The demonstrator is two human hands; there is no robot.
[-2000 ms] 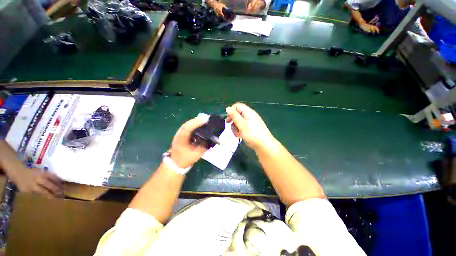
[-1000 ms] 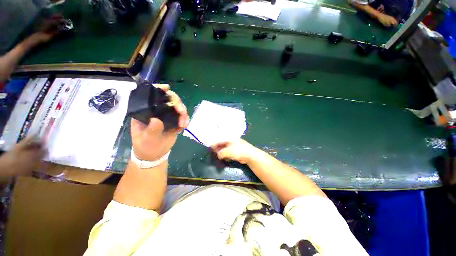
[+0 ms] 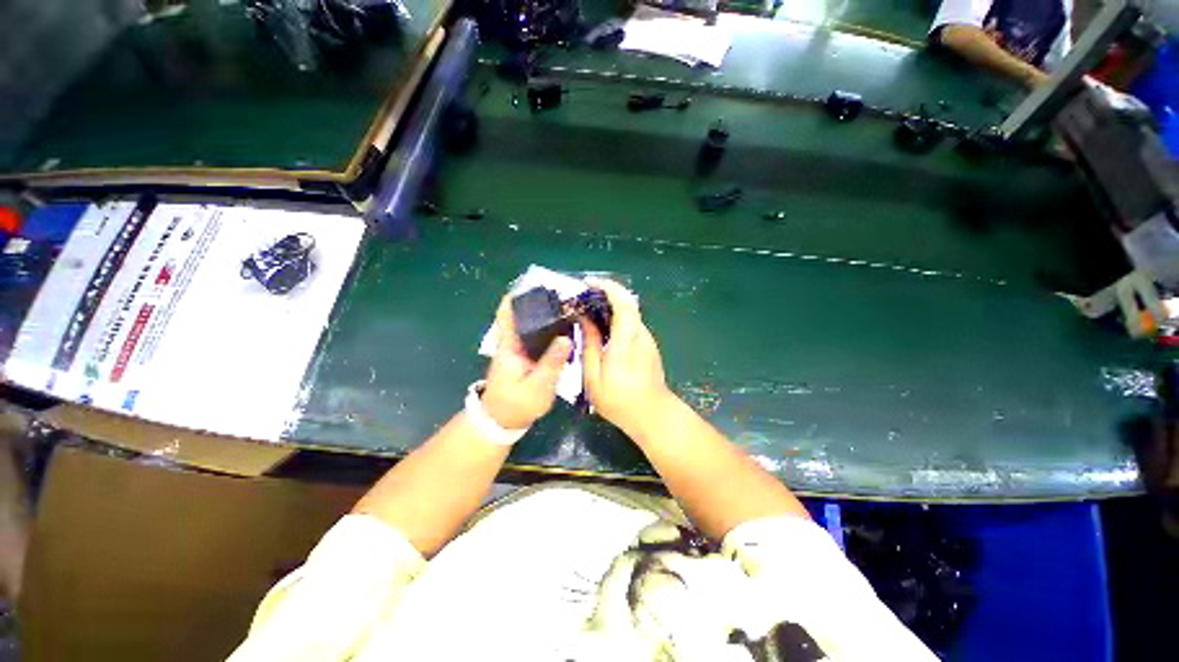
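A black power adapter [image 3: 538, 321] is in my left hand [image 3: 520, 375], its blocky body facing up. My right hand [image 3: 623, 362] is close beside it and holds a dark bundled cord [image 3: 594, 310] against the adapter's right side. White sheets [image 3: 566, 378] lie flat on the green bench under both hands, mostly hidden by them. My fingertips are partly hidden behind the adapter and cord.
A printed white board [image 3: 220, 323] lies at left with a bagged adapter [image 3: 279, 263] on it. Black units lie scattered on the green belt [image 3: 828, 194]. A raised wood-edged table [image 3: 168, 129] is upper left. A blue bin [image 3: 1034, 582] is below right. Another person's arm [image 3: 989, 52] is at top right.
My left hand has moved right and down with the adapter. My right hand has moved up from the sheets to the cord. The other person's hands at left have gone out of view.
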